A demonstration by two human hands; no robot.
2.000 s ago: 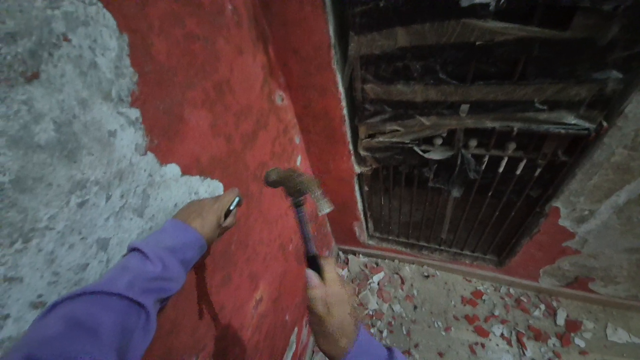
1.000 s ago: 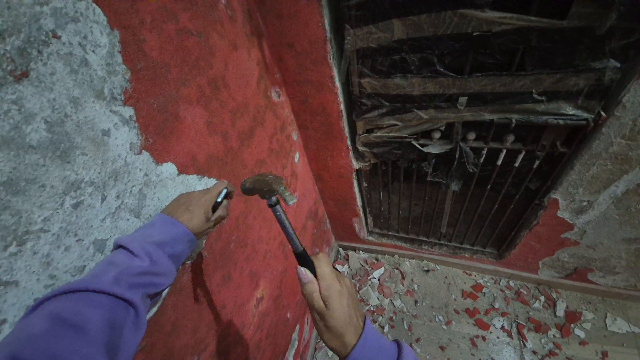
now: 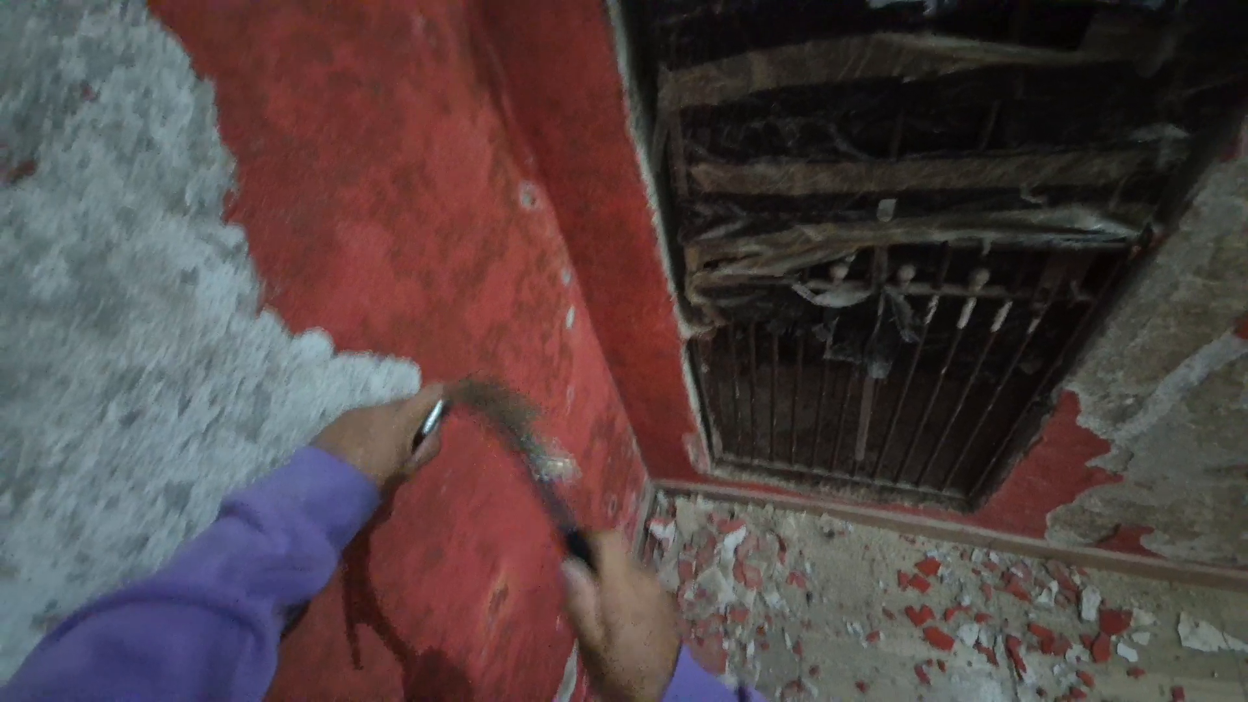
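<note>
My left hand (image 3: 385,437) is closed around a small metal tool (image 3: 429,425), probably a chisel, at the ragged edge where red paint meets bare grey plaster (image 3: 146,370). Most of that tool is hidden by the fingers. My right hand (image 3: 624,614) grips the dark handle of a claw hammer (image 3: 512,414), which is blurred by motion. The hammer's head is close beside the metal tool, over the red painted wall (image 3: 390,224); whether they touch cannot be told.
A barred metal gate (image 3: 848,390) with torn plastic sheeting (image 3: 936,229) stands in an opening at the right. Paint and plaster chips (image 3: 936,639) litter the floor below it. A low ledge (image 3: 829,507) runs along the wall's foot. More peeling wall (image 3: 1170,390) is at the far right.
The hammer has swung back and forth: away from the left hand two seconds ago, nearer it one second ago, and blurred beside it now. My left hand stays at the paint edge.
</note>
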